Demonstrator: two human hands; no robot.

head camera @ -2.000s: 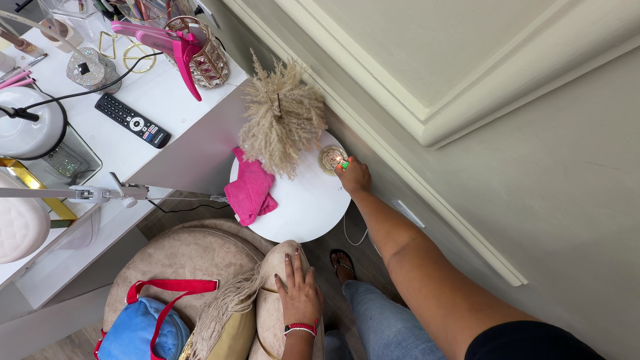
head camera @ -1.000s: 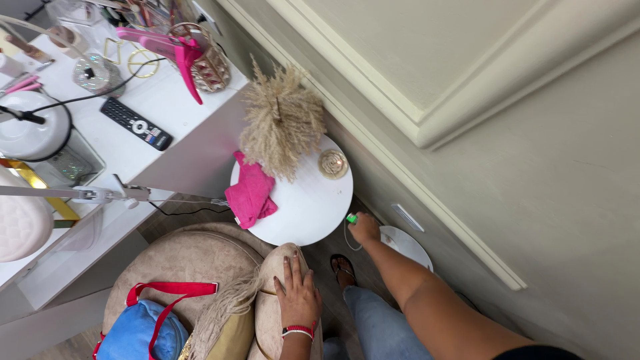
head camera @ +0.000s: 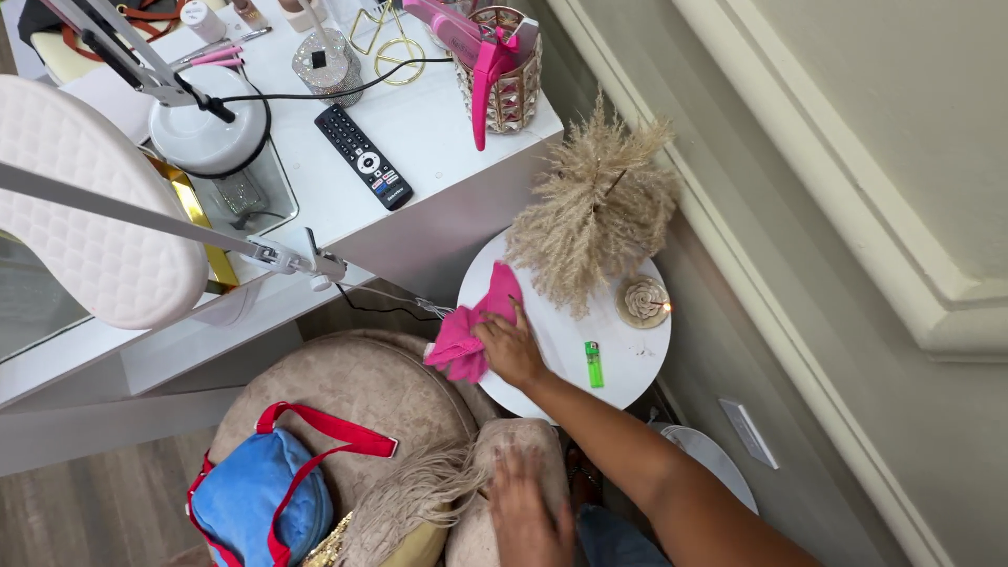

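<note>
My right hand (head camera: 508,342) grips a bright pink cloth (head camera: 466,335) at the left edge of a round white side table (head camera: 551,378). A green lighter (head camera: 594,365) lies on the tabletop, right of that hand. Behind it, a flower-shaped candle (head camera: 643,301) in a small holder shows a little flame at its right side. A bunch of dried pampas grass (head camera: 598,201) stands at the table's back. My left hand (head camera: 529,504), blurred, is over the suede-like armrest of a seat (head camera: 520,441), and appears to hold nothing.
A white desk (head camera: 441,150) at upper left bears a remote control (head camera: 364,157), a crystal basket (head camera: 512,87) of pink tools and a lamp arm (head camera: 157,213). A blue bag (head camera: 264,492) with red straps lies on the taupe seat. A panelled wall (head camera: 787,260) runs along the right.
My right hand has moved from beside the table to the pink cloth. The green lighter, in that hand before, now lies on the table. A flame shows at the candle.
</note>
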